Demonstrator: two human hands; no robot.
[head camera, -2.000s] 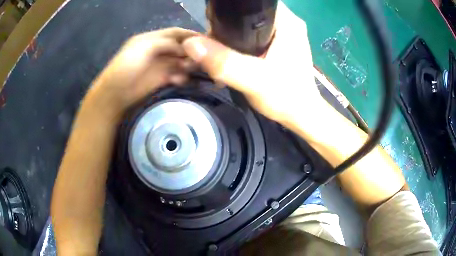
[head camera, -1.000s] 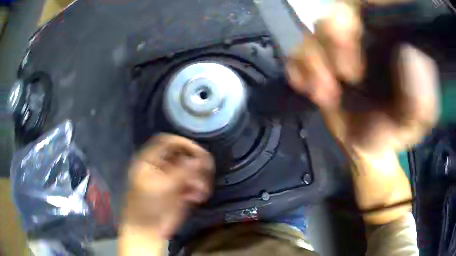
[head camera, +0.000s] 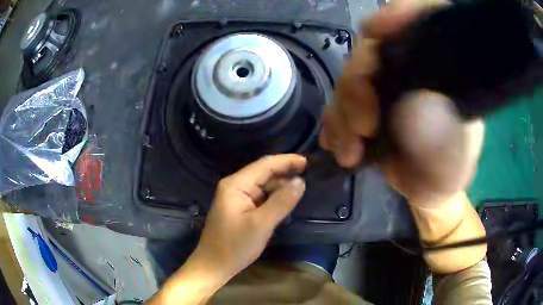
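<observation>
A speaker driver (head camera: 245, 76) with a silver disc magnet facing up sits on a square black front panel (head camera: 159, 173). My right hand (head camera: 411, 119) grips the thick black electric screwdriver (head camera: 458, 56) at the right. Its front end points down left toward the panel's near part; the tip is blurred and dark. My left hand (head camera: 256, 205) is over the panel's near edge, thumb and forefinger close together beside the screwdriver's front end. Whether a screw is between the fingertips cannot be told.
A clear bag of screws (head camera: 41, 134) lies at the left on the black table (head camera: 119, 77). A loose driver (head camera: 50, 41) is at the far left. A white-and-blue carton (head camera: 44, 256) is at the lower left. The green bench (head camera: 506, 155) at right holds another panel (head camera: 509, 229).
The panel and driver now lie squarer and higher in view. My left hand has moved right to the panel's near edge, and the screwdriver's front end has come down beside its fingertips.
</observation>
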